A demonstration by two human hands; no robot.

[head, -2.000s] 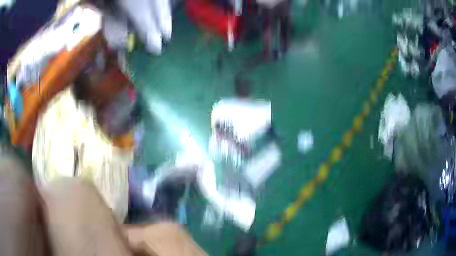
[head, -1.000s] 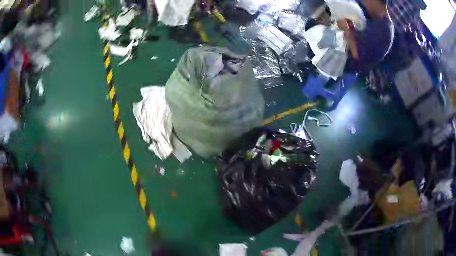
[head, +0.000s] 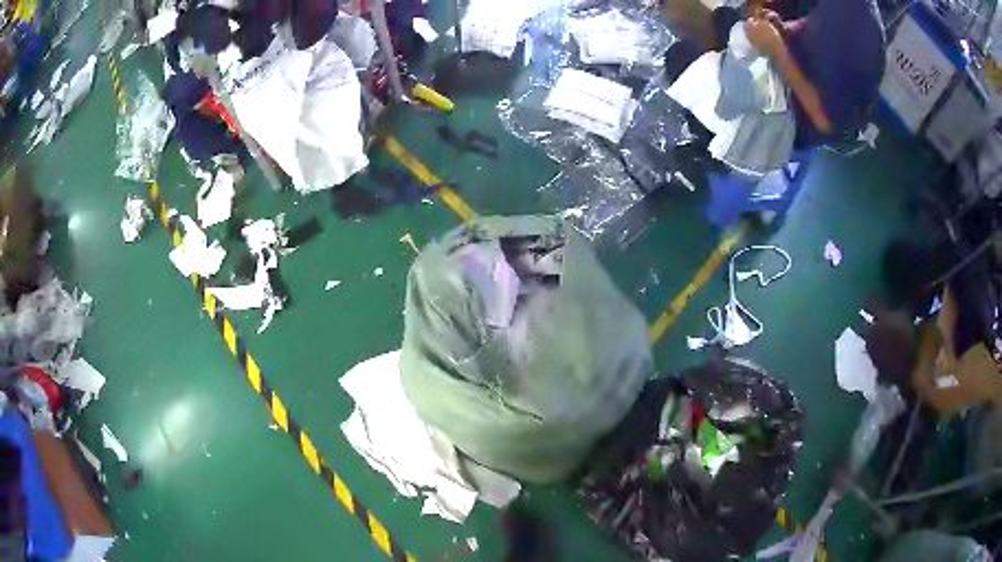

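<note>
No hand of mine shows in the view now. Nearest in front of me stands a large dull green woven sack (head: 527, 362), stuffed full, with pale and dark cloth showing in its open top. White cloth (head: 409, 439) lies on the floor against its left side. A black plastic bag (head: 692, 467) sits against its lower right side, with green, white and red bits in its opening. A dark blurred shape at the bottom edge cannot be made out.
Yellow-black tape (head: 280, 412) runs along the green floor at left. White scraps (head: 258, 274) lie beside it. Clear plastic with white packs (head: 593, 104) lies at the back. A person in dark clothes (head: 841, 66) handles pale cloth at upper right. A white cord (head: 758, 296) lies at right.
The fingers seen two seconds ago are gone. The view has swung to the sack and black bag, which now sit lower and farther right than one second ago.
</note>
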